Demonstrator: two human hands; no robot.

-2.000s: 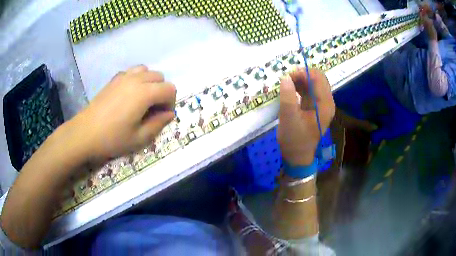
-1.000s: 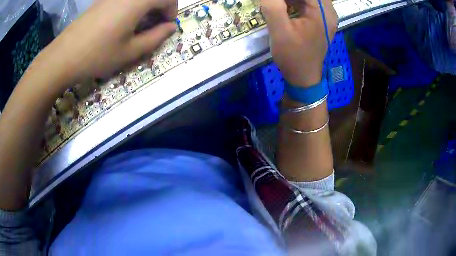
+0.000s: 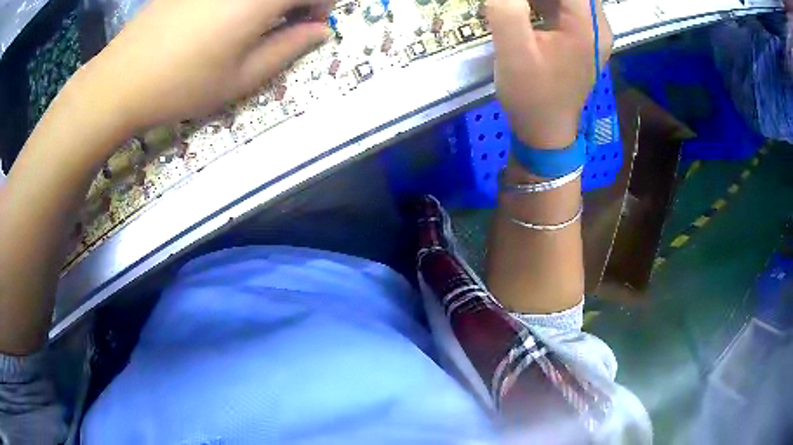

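Observation:
The tan circuit board panel (image 3: 287, 100) lies along the white-silver conveyor rail (image 3: 322, 135) and runs up to the top edge. My left hand (image 3: 204, 56) is over the panel at the upper left, fingers curled, its top cut off by the picture's edge. A blue capacitor (image 3: 331, 19) shows by its fingertips; whether they hold it I cannot tell. My right hand (image 3: 549, 74) is over the rail at the top, thumb and fingers bent, fingertips cut off. Its wrist bears a blue wrist strap (image 3: 548, 159) with a blue ground cord (image 3: 596, 43).
A black component tray (image 3: 85, 39) with green pieces (image 3: 54, 68) is at the upper left, partly behind my left arm. Below the rail are a blue perforated basket (image 3: 489, 143) and a brown box (image 3: 643, 200). Part of another person's clothing (image 3: 756, 74) shows at the right edge.
The view has tilted down, so the yellow-black grid of parts has left the picture. Both hands now stand higher in the picture, and over the last second slightly further right.

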